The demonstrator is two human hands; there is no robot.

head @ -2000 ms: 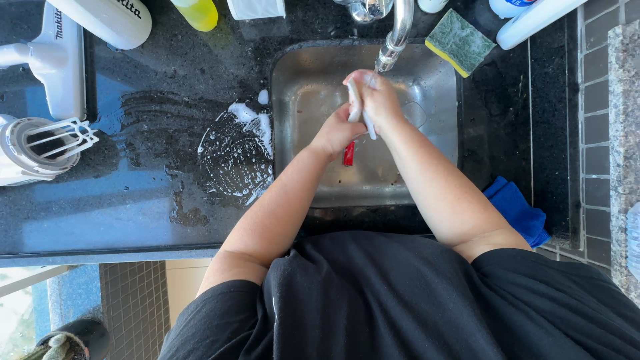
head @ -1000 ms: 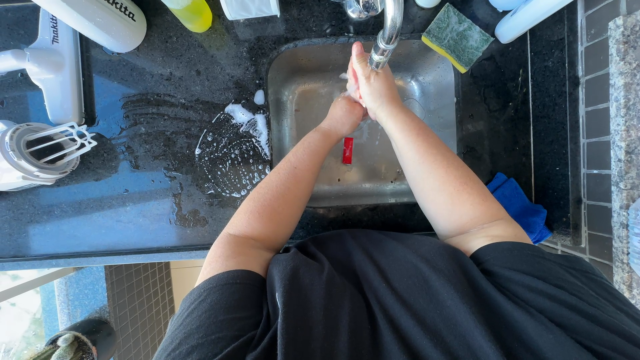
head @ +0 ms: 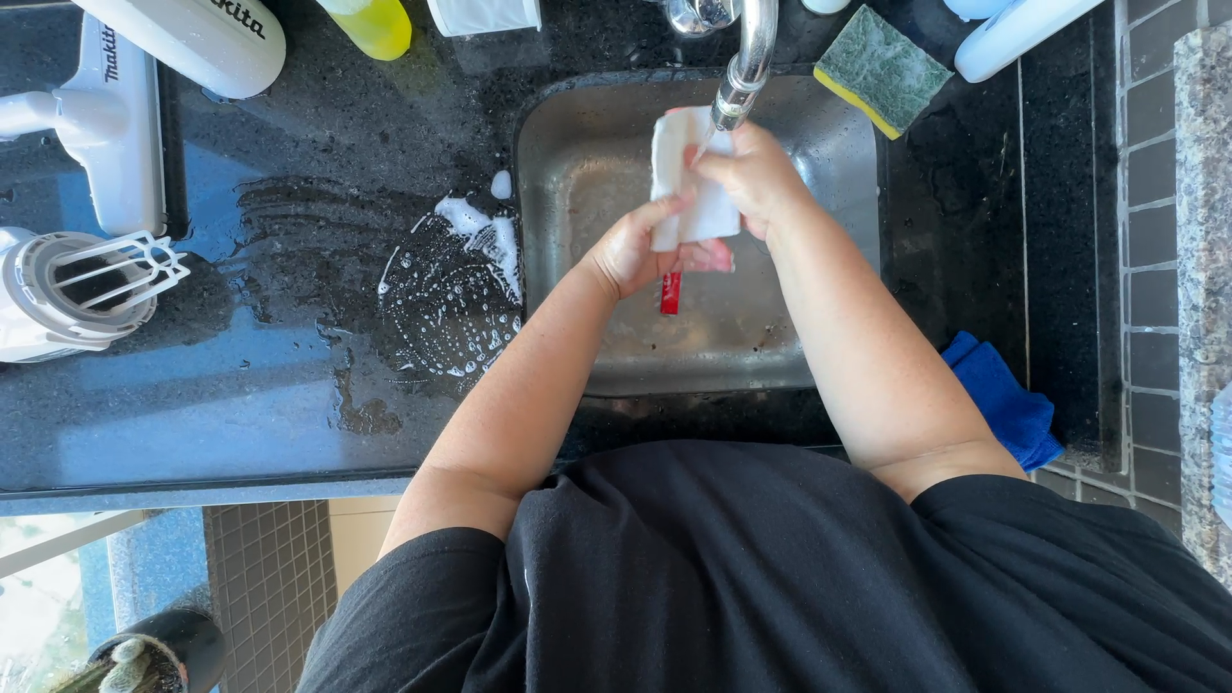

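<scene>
A white, flat, soft-looking piece, perhaps a filter or cloth [head: 712, 207], is held between both hands under the chrome faucet spout [head: 736, 91]. My left hand [head: 640, 241] grips its lower left side, with fingertips showing below it. My right hand [head: 756, 178] holds its upper right part, thumb across the face. Water seems to run onto it from the spout. Just below my left hand, a small red object [head: 670, 295] lies on the floor of the stainless steel sink [head: 703, 371].
Left on the wet counter are a white Makita vacuum body [head: 197, 38], a floor nozzle [head: 101, 125], a caged filter part [head: 67, 289] and soap suds [head: 462, 289]. A green-yellow sponge [head: 884, 72] sits behind the sink's right corner; a blue cloth [head: 1006, 399] lies at right.
The white piece, mostly hidden between my closed-together hands one second ago, now shows spread out flat. My hands have moved apart, each holding part of it beneath the spout.
</scene>
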